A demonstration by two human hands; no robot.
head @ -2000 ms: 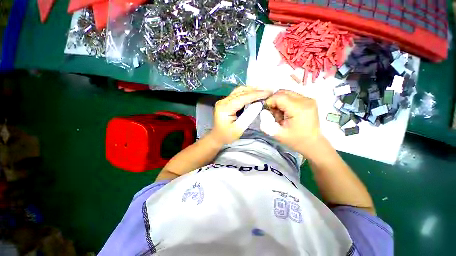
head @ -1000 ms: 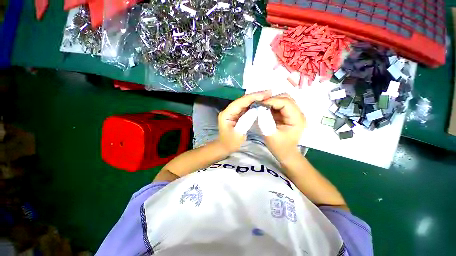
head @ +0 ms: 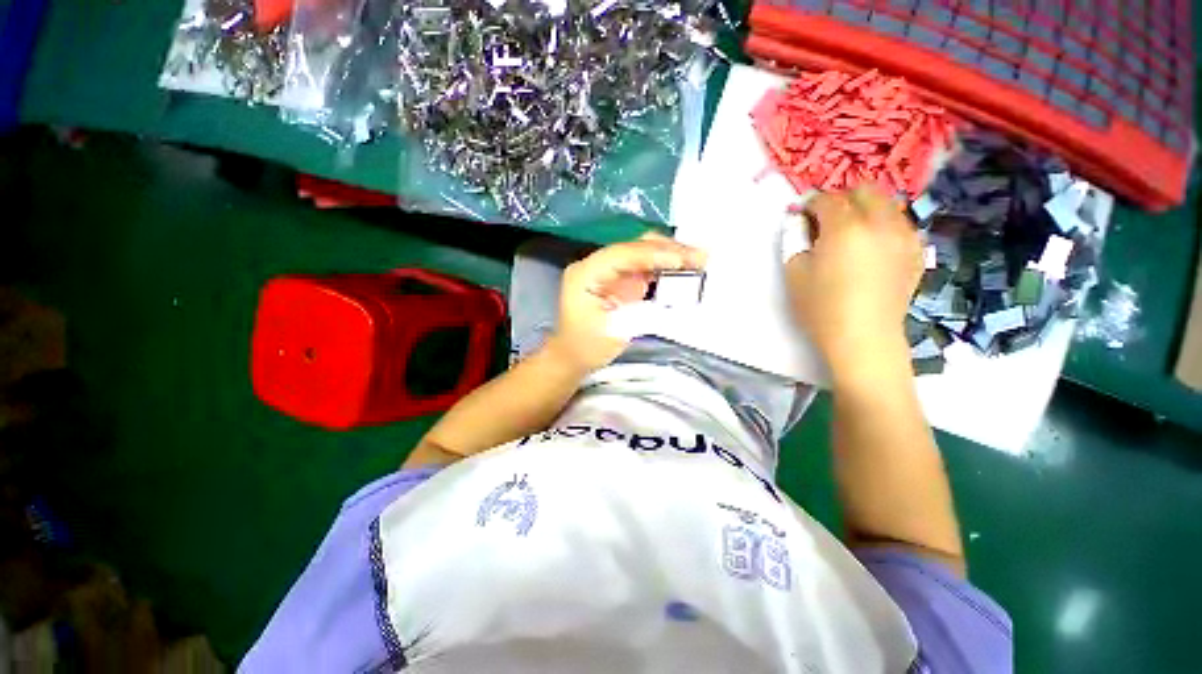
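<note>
My left hand [head: 609, 300], with white covers on its thumb and fingertip, holds a small rectangular plate [head: 680, 288] with a pale face and dark edge, above the lap near the bench edge. My right hand [head: 863, 257] is at the near edge of the pile of red strips [head: 854, 129], over the white work sheet [head: 745, 250]. Its fingertips are bent down and blurred; whether they hold a strip cannot be seen. A loose pile of small dark and pale rectangular plates [head: 1004, 263] lies right of this hand, partly hidden by it.
Red foam sheets [head: 1134, 165] with rows of grey pieces lie behind the piles. A heap of silver metal clips [head: 527, 105] lies on clear plastic at the left, with a smaller heap [head: 244, 53] beyond. A red stool [head: 376, 345] stands on the green floor at left.
My hands were together over the lap. My right hand has moved away, forward and right to the red strips. My left hand stays near its place, the plate now showing.
</note>
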